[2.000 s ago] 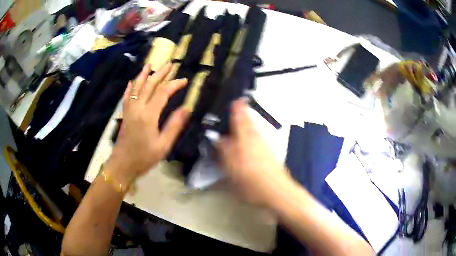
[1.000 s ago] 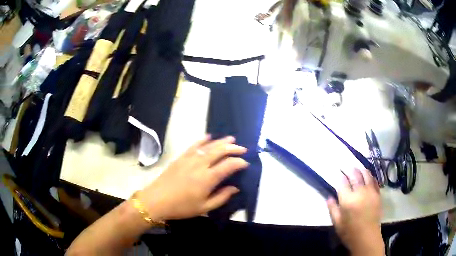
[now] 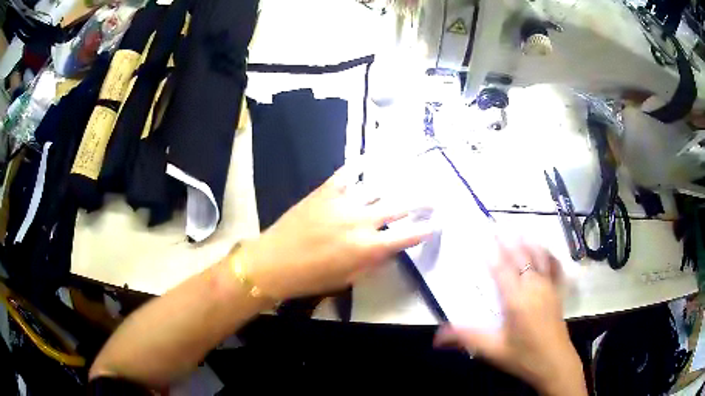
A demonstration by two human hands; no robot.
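Observation:
A long white sheet (image 3: pixel 464 271) lies slanted in front of the sewing machine, with a narrow dark strip (image 3: pixel 425 288) along its left side. My left hand (image 3: pixel 348 232) reaches across the dark cloth pieces; its blurred fingertips pinch the sheet's left edge, which curls up there. My right hand (image 3: pixel 522 309) lies over the sheet's lower right part, thumb near the table's front edge; whether it grips is unclear. The stacked dark cloth pieces (image 3: pixel 298 147) lie flat, partly hidden under my left forearm and hand.
The white sewing machine head (image 3: pixel 572 54) stands at the upper right. Black-handled scissors (image 3: pixel 607 224) and a pointed metal tool (image 3: pixel 566 216) lie right of the sheet. Dark rolled bundles (image 3: pixel 209 93) with a tan label (image 3: pixel 104 116) lie left. A thin dark strip (image 3: pixel 309 68) lies behind the cloth.
The view has shifted right. My left hand has moved off the dark cloth pieces to the white sheet's left edge. My right hand stays at the sheet's lower right, its thumb now further left.

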